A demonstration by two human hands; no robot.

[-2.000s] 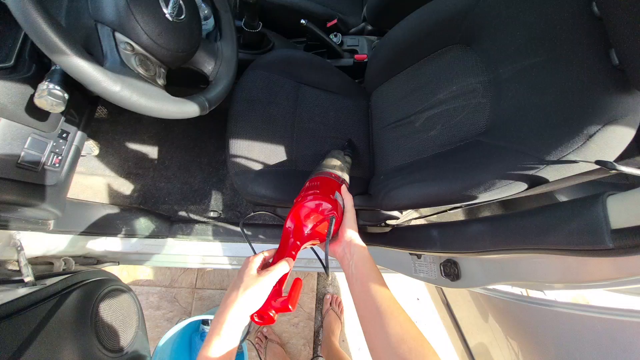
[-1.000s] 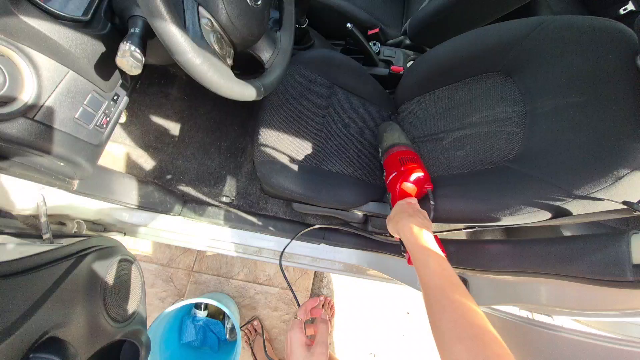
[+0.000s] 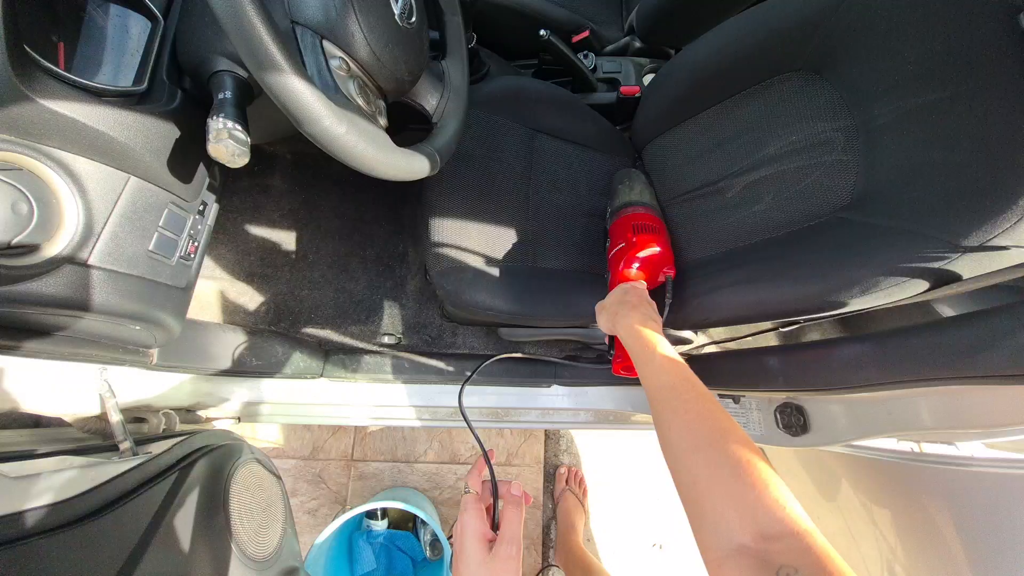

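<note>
A red handheld vacuum cleaner point(image 3: 640, 248) with a dark clear nozzle lies along the fold between the cushion and backrest of the black fabric driver's seat point(image 3: 528, 176). My right hand point(image 3: 630, 310) is closed around its handle, which points toward the door sill. From the vacuum a black power cord point(image 3: 472, 416) loops over the sill and down to my left hand point(image 3: 492, 512). The cord runs between the thumb and fingers of that hand, low over the tiled ground. How firmly it is held is hard to see.
The steering wheel point(image 3: 344, 128) overhangs the seat's front, with the carpeted footwell point(image 3: 336, 240) beside it. An open door point(image 3: 160, 512) stands at lower left. A blue bucket point(image 3: 320, 544) with a blue cloth and bottles stands near my foot. The handbrake point(image 3: 568, 60) is beyond the seat.
Two seconds ago both hands were on the vacuum near the seat's outer edge. My left hand has let go and moved down to the cord; the nozzle has moved farther in along the seat fold.
</note>
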